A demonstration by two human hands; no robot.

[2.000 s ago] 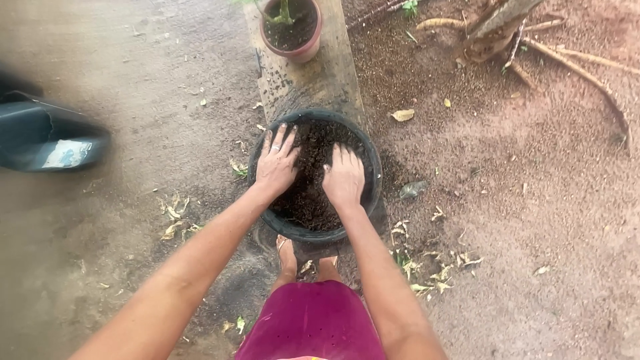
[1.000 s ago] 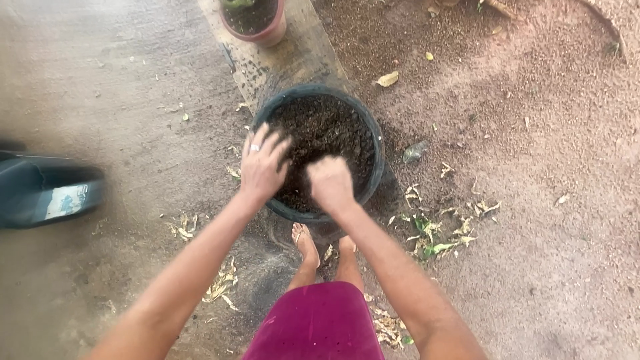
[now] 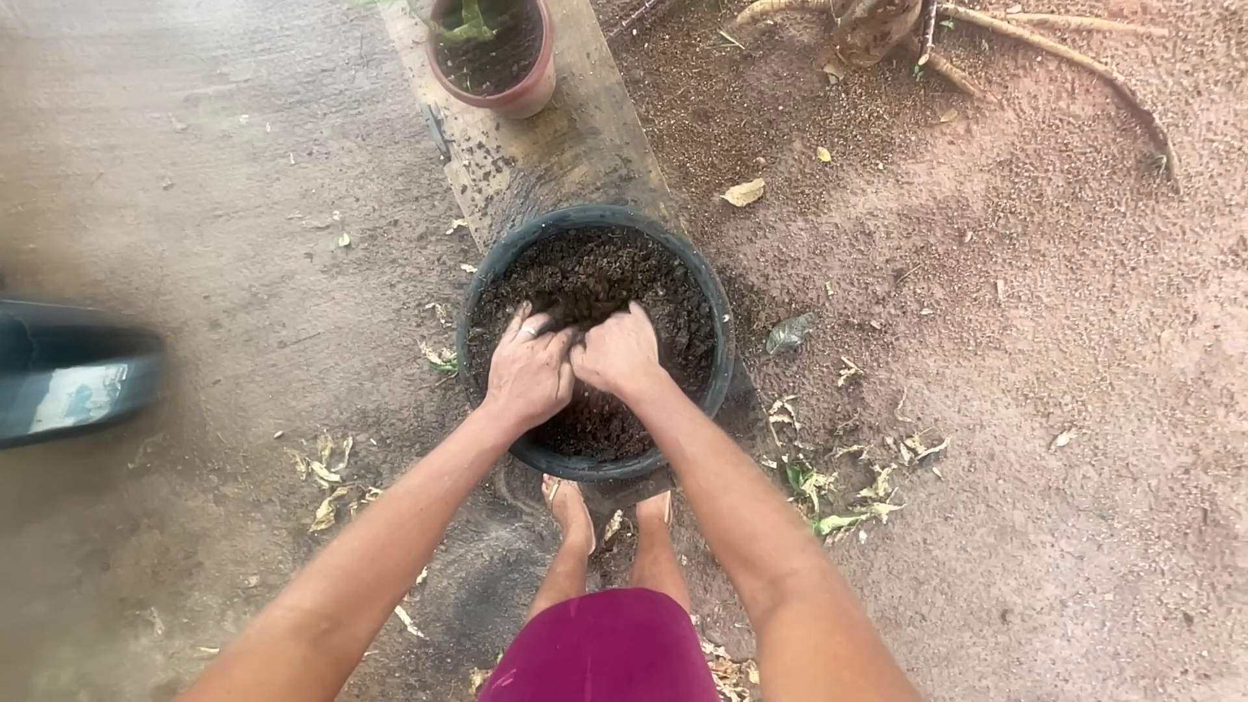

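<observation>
A round dark plastic pot (image 3: pixel 718 292) holds dark brown soil (image 3: pixel 604 429) below me. Both hands are inside it, close together near the middle, with their fingertips in the soil. My left hand (image 3: pixel 532 369), with a ring on one finger, lies palm down over the left half. Beside it, my right hand (image 3: pixel 616 351) has its fingers bent down into the soil. The soil hides most of the fingertips, so whether either hand grips any of it cannot be seen.
The pot stands at the near end of a board (image 3: pixel 585 127). A smaller terracotta-coloured pot (image 3: pixel 531 90) with a plant is farther up the board. At the left is a blurred dark green object (image 3: pixel 97 375). Tree roots (image 3: pixel 1053 49) cross the ground at the upper right; dry leaves (image 3: pixel 873 487) lie around.
Two seconds ago my hands were spread apart on the soil at either side of the pot; now they are side by side near its middle, fingers in the soil.
</observation>
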